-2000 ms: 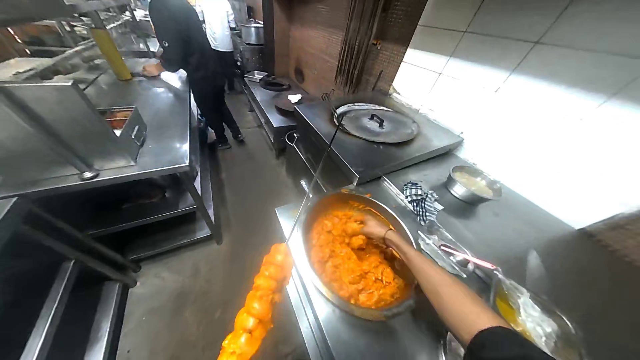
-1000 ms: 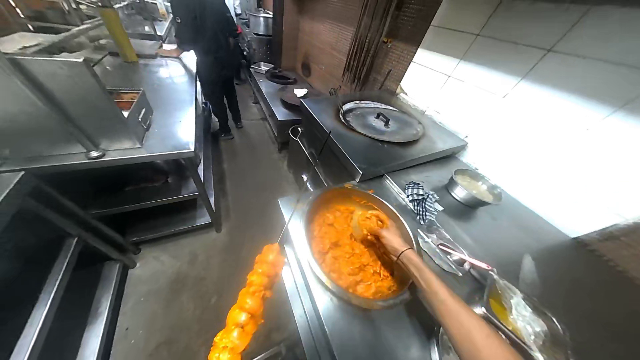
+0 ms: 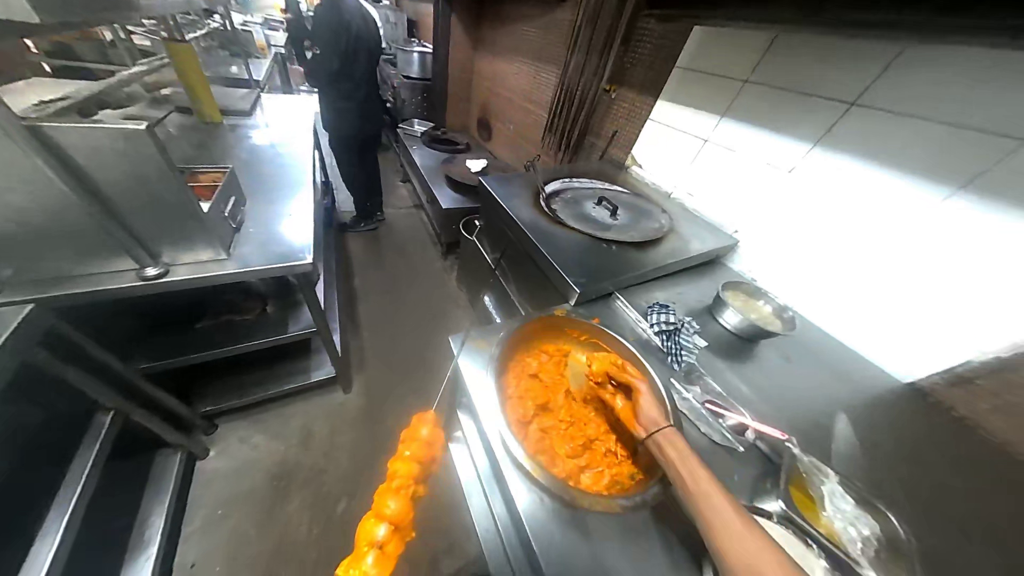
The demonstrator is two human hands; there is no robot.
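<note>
My right hand (image 3: pixel 628 396), coated in orange marinade, is in the steel bowl (image 3: pixel 506 448) with its fingers around a piece of marinated food (image 3: pixel 598 366). Chunks in orange marinade (image 3: pixel 560 424) fill much of the bowl. Left of the bowl, a metal skewer (image 3: pixel 445 382) slants up from a row of orange-coated pieces (image 3: pixel 398 496) threaded closely on it. The lower end of the skewer leaves the bottom of the view, and my left hand is not visible.
A round lid (image 3: pixel 612 214) covers the opening in the raised steel stove block (image 3: pixel 552 240). Beside the bowl lie a checked cloth (image 3: pixel 676 332), a small steel bowl (image 3: pixel 752 310) and a container with plastic film (image 3: pixel 840 512). A person (image 3: pixel 348 104) in dark clothes stands in the aisle beyond.
My right hand has shifted within the bowl and now has a piece between its fingers. The person in dark clothes has moved in the aisle. The loaded skewer stays left of the bowl.
</note>
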